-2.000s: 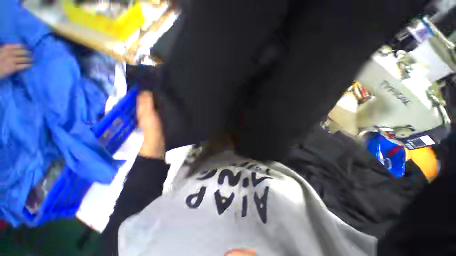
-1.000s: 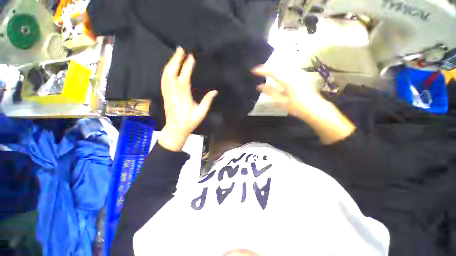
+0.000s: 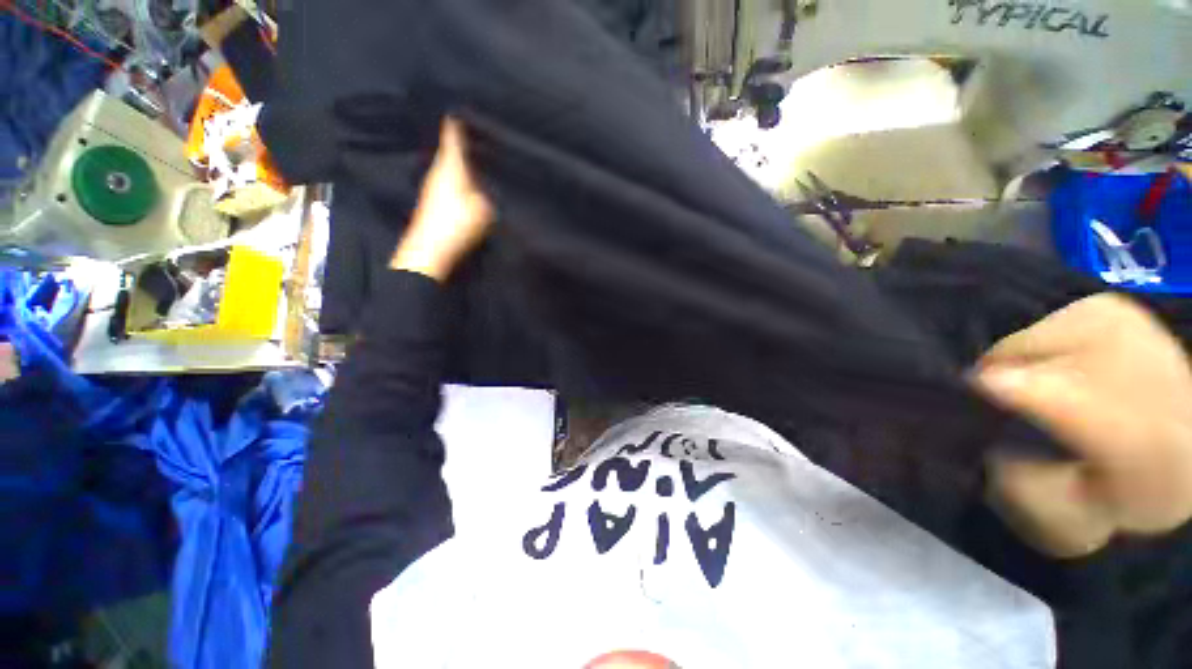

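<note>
A large black garment piece [image 3: 628,222] stretches from the top left of the view down to the lower right. My right hand [image 3: 1098,418], blurred, grips its end at the right. My left hand [image 3: 451,209] is on the cloth at the left, its fingers partly hidden by a fold; whether it grips the cloth cannot be told. The cream sewing machine [image 3: 1033,79] stands at the top right, with small metal parts beside the cloth. Dark snips [image 3: 837,216] lie on the machine bed.
A small blue bin [image 3: 1124,229] is at the right with pale and red items. Another black piece [image 3: 967,281] lies below the bed. At left are a yellow holder [image 3: 248,294], a machine with a green disc [image 3: 115,183] and hanging blue cloth [image 3: 216,497].
My right hand has moved right and down and now holds the black cloth, pulling it out diagonally. My left hand has moved slightly up and left, its fingers now partly covered.
</note>
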